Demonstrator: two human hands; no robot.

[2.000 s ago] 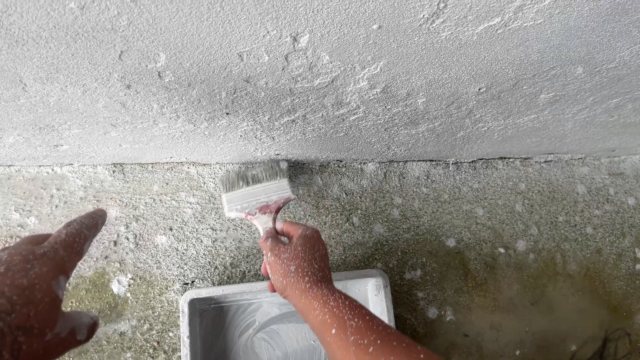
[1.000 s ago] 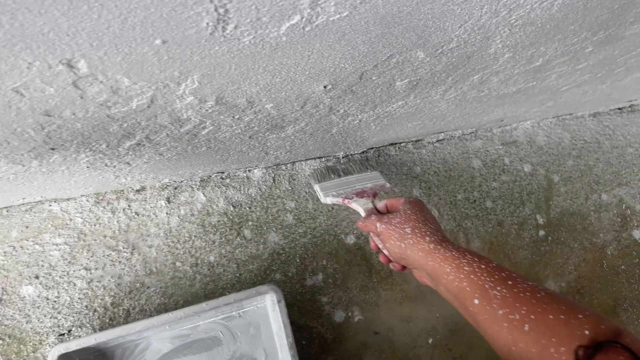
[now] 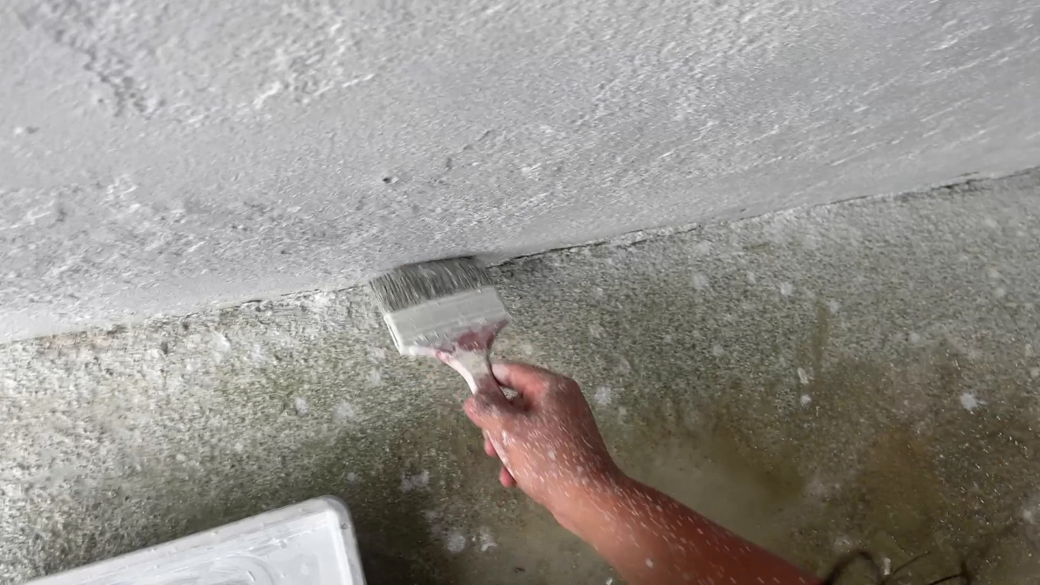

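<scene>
My right hand (image 3: pixel 548 431), speckled with white paint, grips the handle of a wide flat paintbrush (image 3: pixel 445 313). White paint coats the brush's ferrule, and some red shows at the neck. Its grey bristles touch the foot of the white rough-plastered wall (image 3: pixel 520 122), right at the joint with the floor. Below and to the left lies a white paint tray (image 3: pixel 337 528) with white paint in it, cut off by the lower edge of the view. My left hand is out of view.
A rough concrete floor (image 3: pixel 731 349), mottled green and brown with white paint spatters, runs along the wall. A thin dark crack marks the joint to the right of the brush. Dark strands show at the lower right edge.
My left hand, in view two seconds ago, is no longer seen. My right hand keeps hold of the brush along the wall joint. The view has shifted and tilted, with the tray now lower left.
</scene>
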